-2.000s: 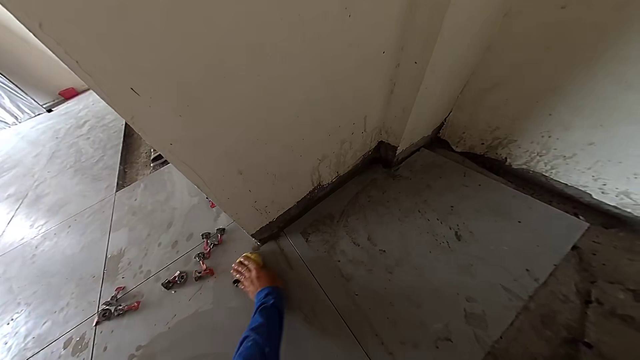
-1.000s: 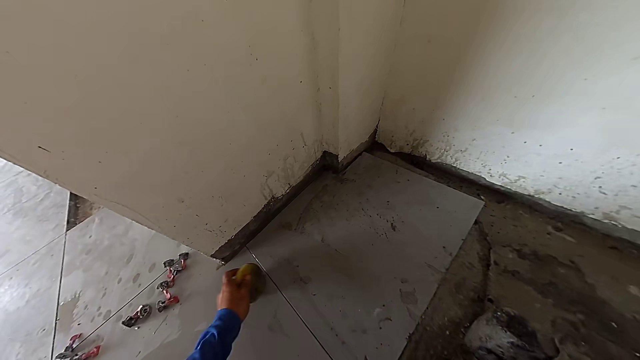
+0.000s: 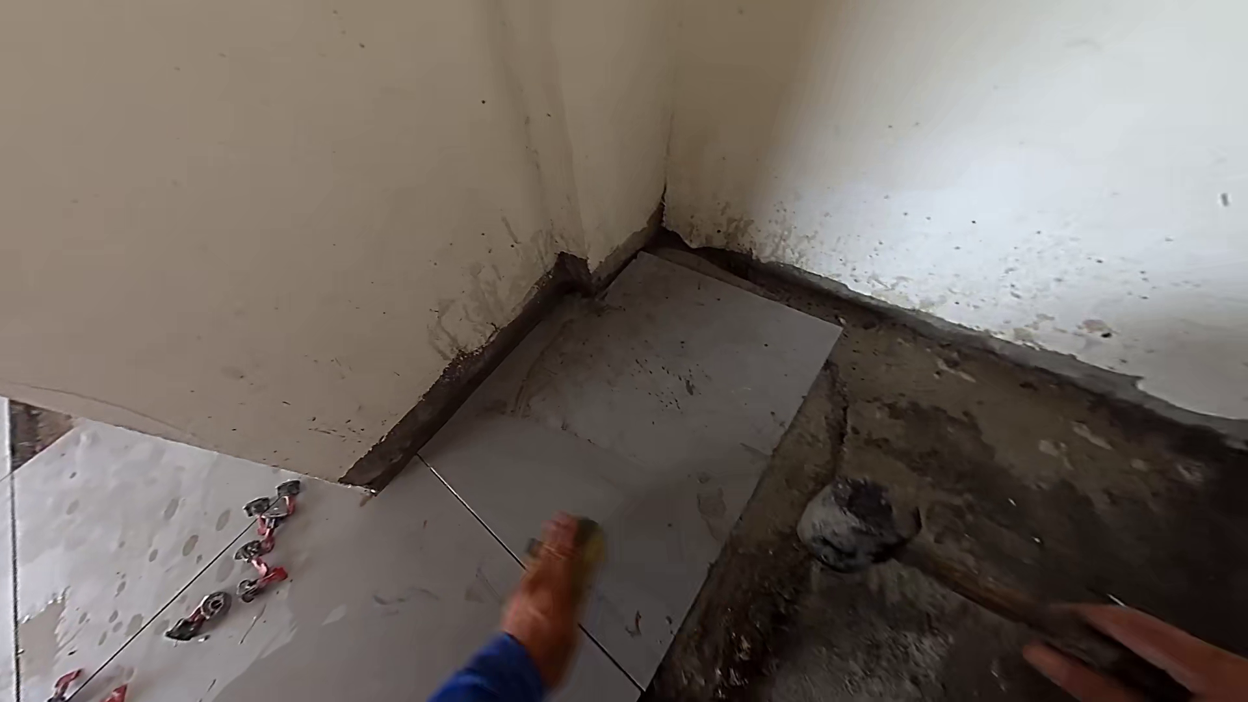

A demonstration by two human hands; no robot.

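My left hand (image 3: 549, 604), in a blue sleeve, holds a yellowish sponge (image 3: 589, 551) over the joint between two grey floor tiles. The sponge is blurred and mostly behind the fingers. At the lower right, my right hand (image 3: 1131, 643) grips the wooden handle (image 3: 985, 590) of a mallet. Its dirty, rounded head (image 3: 853, 525) is over the bare floor, just right of the cut grey tile (image 3: 673, 370). Several red and black tile levelling clips (image 3: 258, 556) lie on the tiles left of my left hand.
A cream wall (image 3: 244, 244) with a rough, open lower edge borders the tiles on the left. A stained white wall (image 3: 1024, 195) rises at the right. Rough bare concrete (image 3: 955, 429) lies lower, beyond the tile's right edge.
My left hand has moved right with the sponge, away from the wall corner along the tile joint. My right hand, holding the mallet, has come into view. The view has swung right.
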